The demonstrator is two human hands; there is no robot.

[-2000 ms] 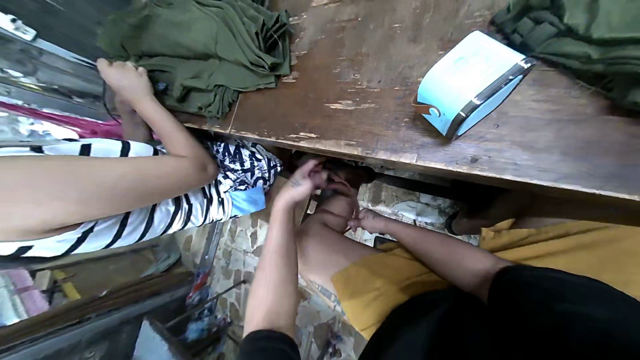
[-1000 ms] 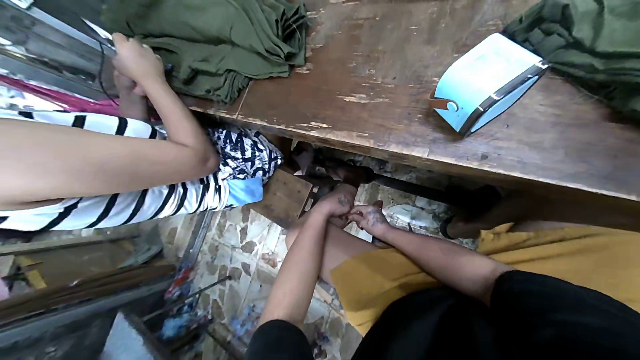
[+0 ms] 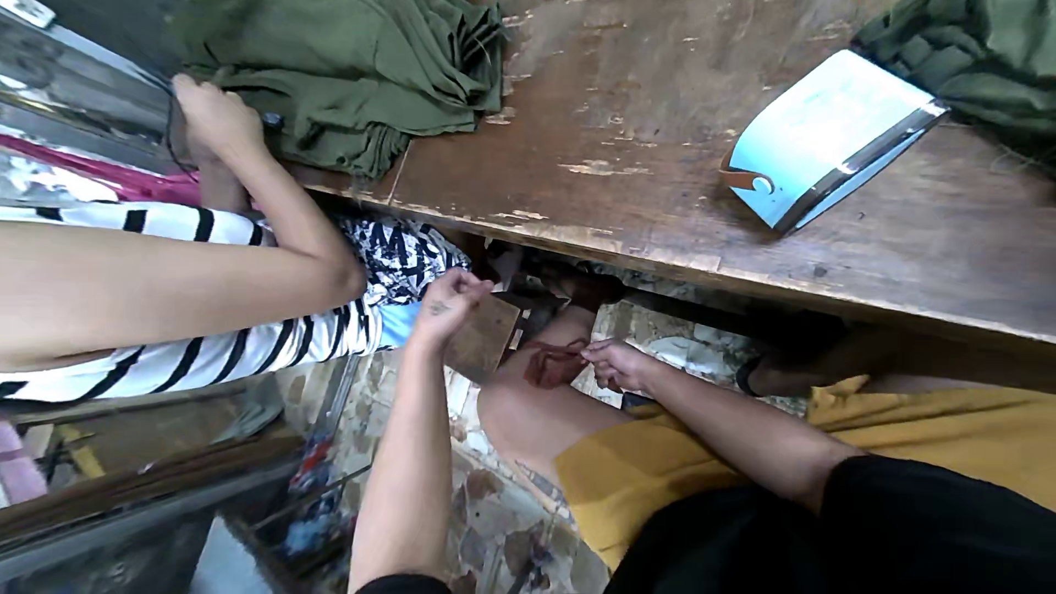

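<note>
My left hand is raised left of my bare knee, its thumb and fingers drawn together; whether something thin is pinched there cannot be seen. My right hand is above my thigh, its fingertips closed on a reddish-brown cord or strip. The looped part of this strip hangs over my bare leg, just left of the fingertips. The hands are apart, both below the edge of the wooden table. Mustard-yellow cloth covers part of my lap.
A person in a striped top sits at the left, hands by a dark green cloth pile. A light blue folded case with a brown strap stands on the table beside more green cloth. A wooden block or board lies below the table edge.
My hands were close together one second ago and are now apart, the left one raised toward the left. The looped reddish strip now shows beside my right hand.
</note>
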